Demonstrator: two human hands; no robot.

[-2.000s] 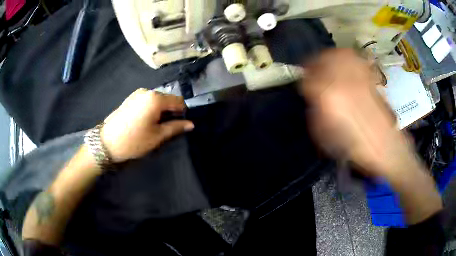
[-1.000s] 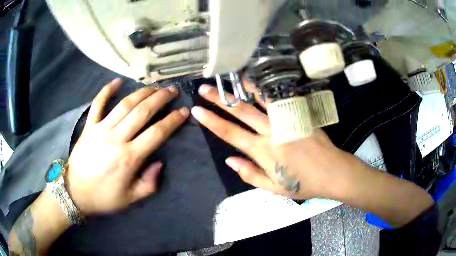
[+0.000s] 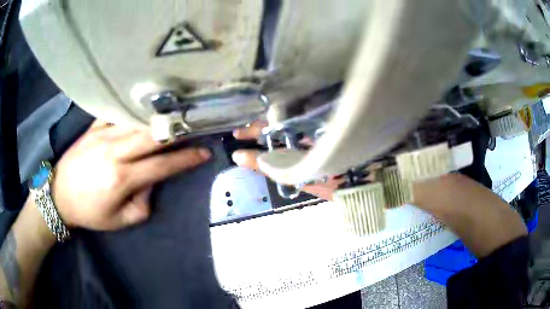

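The cream sewing machine head (image 3: 229,54) with a warning triangle fills the upper middle, very close. My left hand (image 3: 108,175), with a watch on the wrist, lies flat on a dark cloth panel (image 3: 175,253), its index finger stretched towards the area under the head. My right hand (image 3: 313,181) is mostly hidden behind the head and the ribbed tension knobs (image 3: 362,208); some fingertips show beside the needle area, and its grip cannot be told. The presser foot and needle are hidden. A shiny plate (image 3: 241,194) with screw holes shows right of the cloth.
The white table edge (image 3: 338,271) carries printed ruler marks. A blue crate (image 3: 443,264) stands on the floor at the lower right. More dark cloth (image 3: 36,90) lies at the upper left. Bent wire guides (image 3: 455,114) stick out right of the head.
The view has come closer to the machine head. The cloth has shifted left and away from the front, uncovering the plate and ruler marks. My right hand is now largely behind the head.
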